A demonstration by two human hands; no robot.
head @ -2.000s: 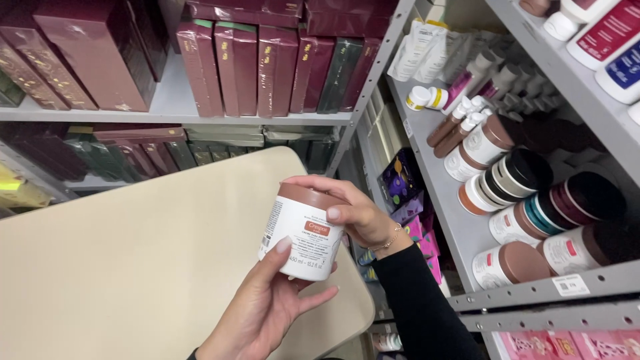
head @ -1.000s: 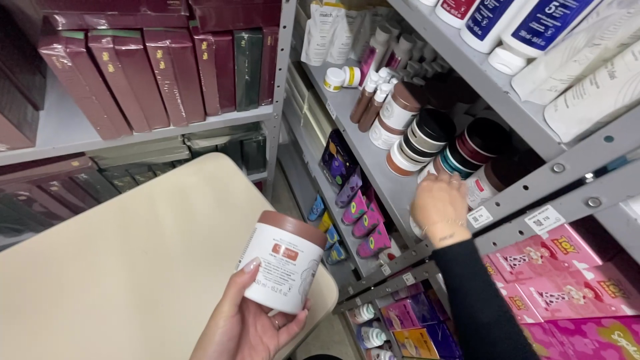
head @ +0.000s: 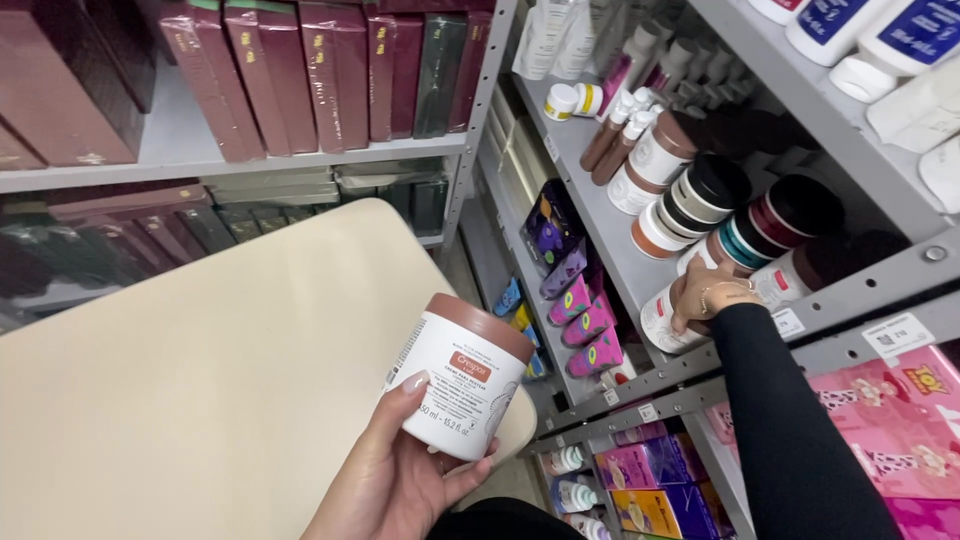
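My left hand (head: pixel 412 450) holds a white plastic cream jar (head: pixel 463 382) with a brown lid, tilted, its printed label facing me, over the table's right corner. My right hand (head: pixel 712 292), in a black sleeve, reaches onto the metal shelf and rests with its fingers around the brown lid of another white jar (head: pixel 661 324) at the shelf's front edge. Part of that lid is hidden under the hand. Just behind stand stacked jars with teal and dark red bands (head: pixel 739 241), and one more white jar (head: pixel 780 279) is right of the hand.
A beige table (head: pixel 210 375) fills the lower left. Boxed sets in maroon and green (head: pixel 337 82) line the left shelves. The right shelf (head: pixel 592 217) has a raised metal lip and carries pump bottles (head: pixel 611 142) and jars. Pink tubes (head: pixel 589 322) and pink boxes (head: pixel 892 420) sit lower.
My right hand has left the held jar and moved right to the shelf, where its fingers are now on another jar. My left hand keeps the first jar. The view has shifted right.
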